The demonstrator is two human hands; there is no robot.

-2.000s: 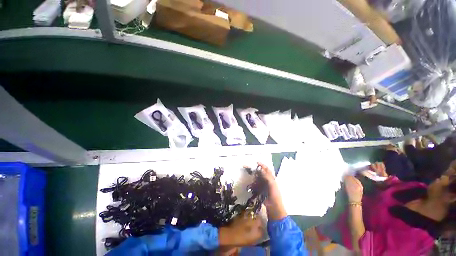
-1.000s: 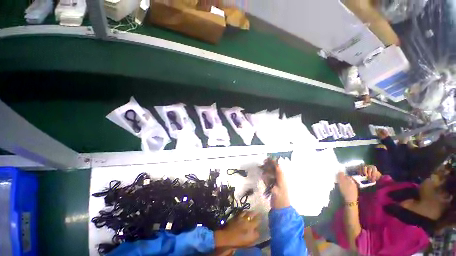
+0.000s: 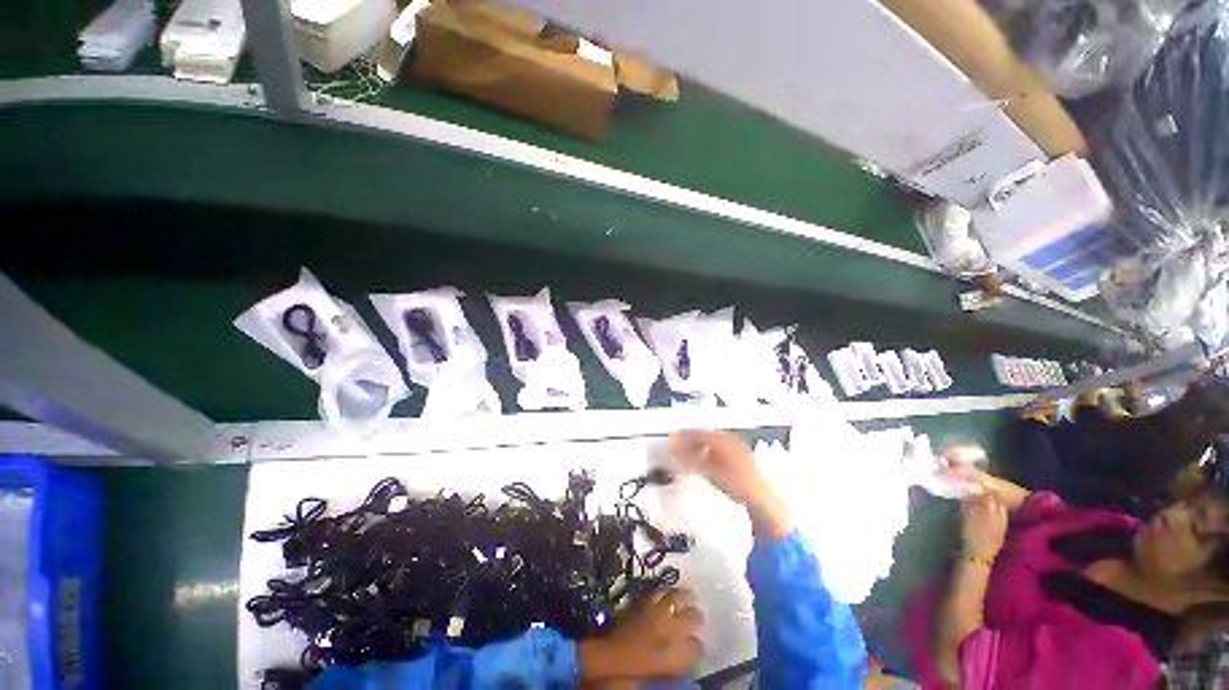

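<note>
A tangled pile of black cables (image 3: 445, 559) lies on a white mat (image 3: 303, 479). My left hand (image 3: 644, 634) is curled at the pile's lower right edge; whether it holds a cable is hidden. My right hand (image 3: 721, 461) is over the mat's upper right part, blurred, with a small black cable end (image 3: 658, 477) beside its fingertips; its grip is unclear. White pouches (image 3: 438, 353) stand in a row on the green belt (image 3: 175, 324), with black coiled cables on them. Black cables also show on the bunched pouches (image 3: 795, 364) farther right.
A bright white stack (image 3: 842, 519) lies right of the mat. A blue bin (image 3: 68, 580) is at the far left. A metal rail (image 3: 337, 434) separates bench and belt. A person in a pink top (image 3: 1065, 580) works at the right. A brown carton (image 3: 512, 68) is behind the belt.
The pouch row has moved left. Black cables now show on the pouches that were plain white. My right hand has moved up from the pile to near the rail; my left hand has stayed low by the pile.
</note>
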